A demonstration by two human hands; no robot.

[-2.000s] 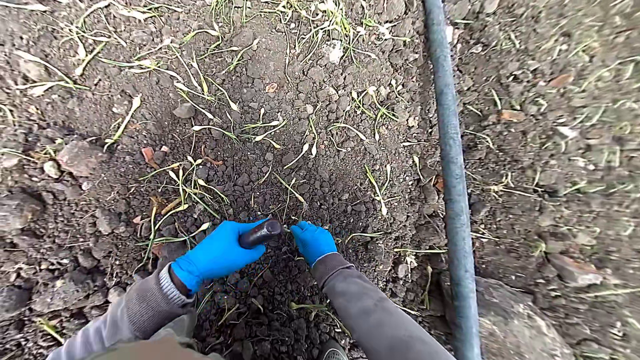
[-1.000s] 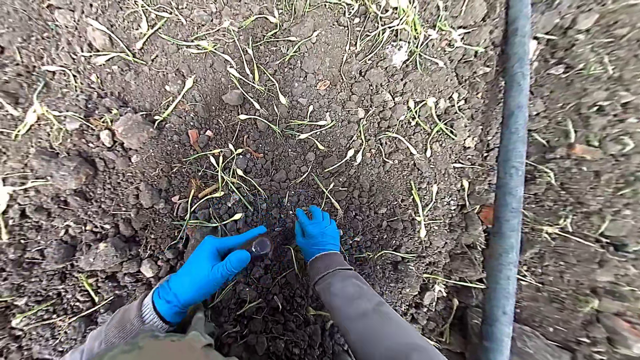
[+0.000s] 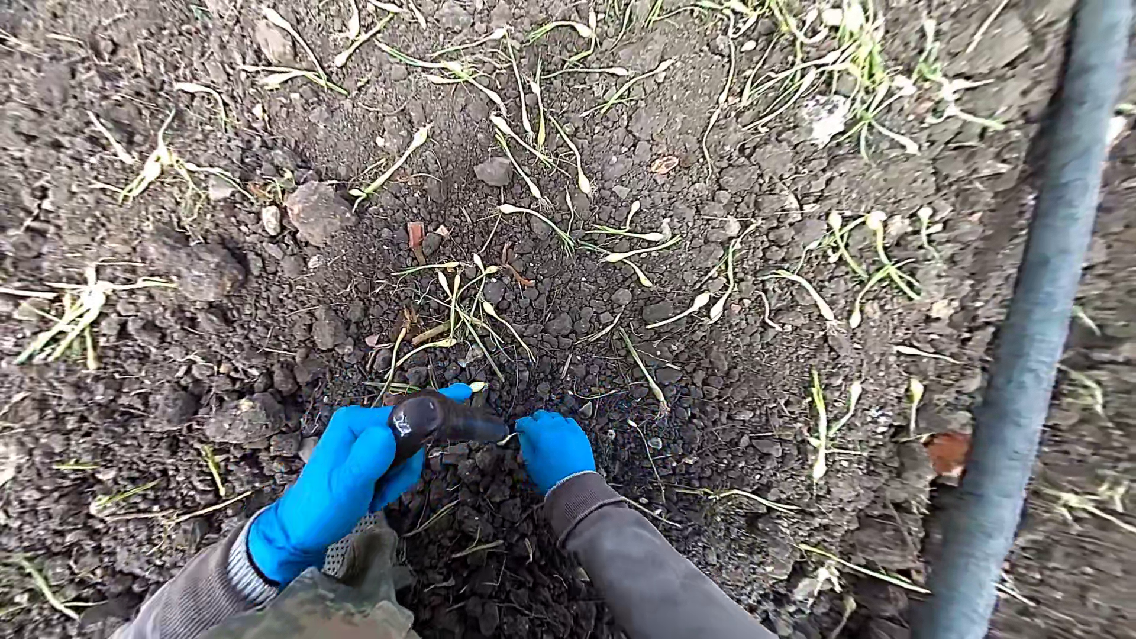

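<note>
My left hand [image 3: 342, 479], in a blue glove, is closed around a dark, rounded hand tool [image 3: 422, 424], whose shaft points right toward my other hand. What kind of tool it is cannot be told. My right hand [image 3: 555, 448], also gloved in blue, rests knuckles up at the soil, its fingertips mostly hidden; a small pale bit shows beside them, and whether they grip it is unclear. Small bulbs with green shoots [image 3: 457, 306] lie in a loose cluster just above the tool. A single sprouted bulb [image 3: 646, 368] lies up and right of my right hand.
A grey pipe [image 3: 1021, 355] runs down the right side, with a reddish fragment [image 3: 948, 451] beside it. Stones [image 3: 318, 213] and clods lie at the left. More sprouted bulbs [image 3: 80, 311] are scattered over the soil, with a dense pile [image 3: 852, 62] at the upper right.
The tool in my left hand, seen nearly end-on a second ago, now shows its shaft reaching toward my right hand. The view has shifted left.
</note>
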